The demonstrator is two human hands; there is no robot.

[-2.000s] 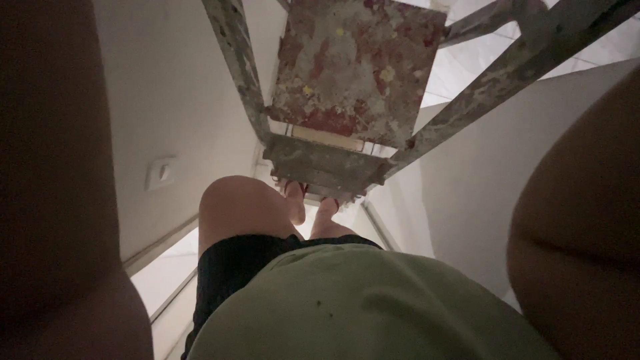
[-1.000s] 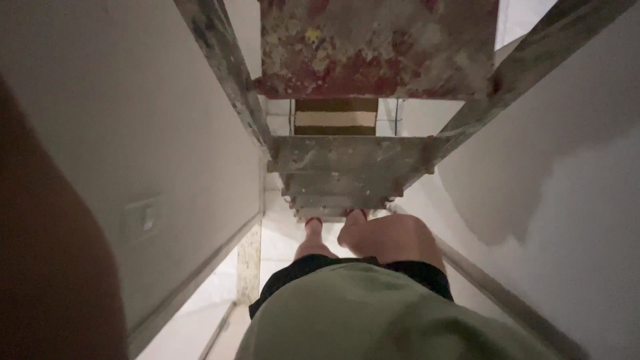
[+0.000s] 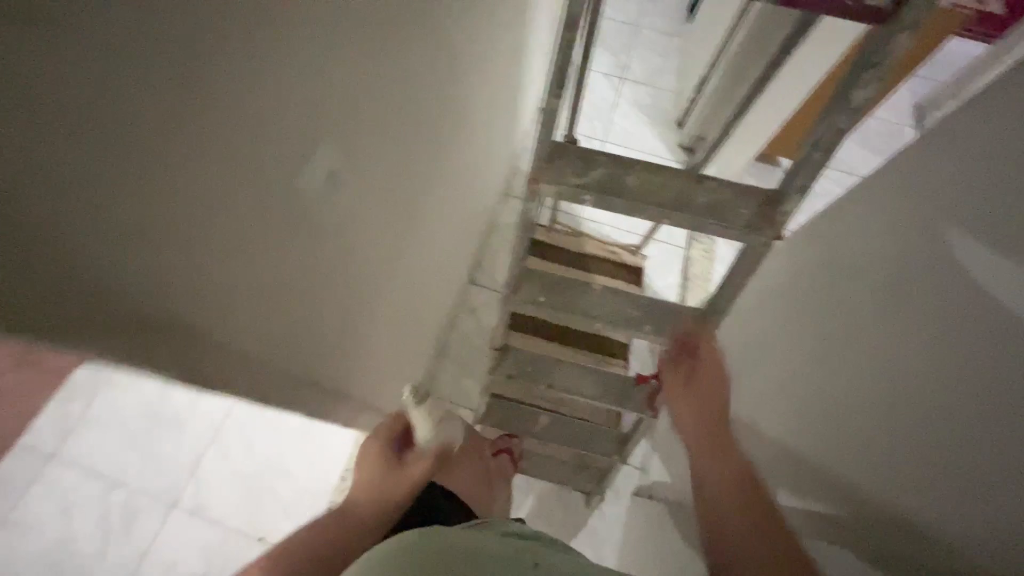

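Observation:
A paint-spattered metal stepladder (image 3: 652, 188) runs down the middle of the view, its steps receding toward the tiled floor. At the lower left my left hand (image 3: 392, 460) is closed around a whitish object (image 3: 424, 416), too blurred to name. My right hand (image 3: 694, 372) is beside the ladder's right rail, blurred; a small red thing (image 3: 648, 380) shows by its fingers, and whether it holds the rail or the red thing cannot be told. One foot with a red strap (image 3: 504, 452) shows near the lower steps.
A pale wall (image 3: 240, 200) rises on the left and another wall (image 3: 904, 320) on the right. White floor tiles (image 3: 144, 448) show at lower left. Long boards or panels (image 3: 752, 88) lie beyond the ladder at the top.
Both hands have come into view low in the picture, the left with a whitish object. The view has shifted, and more of the ladder's steps now show.

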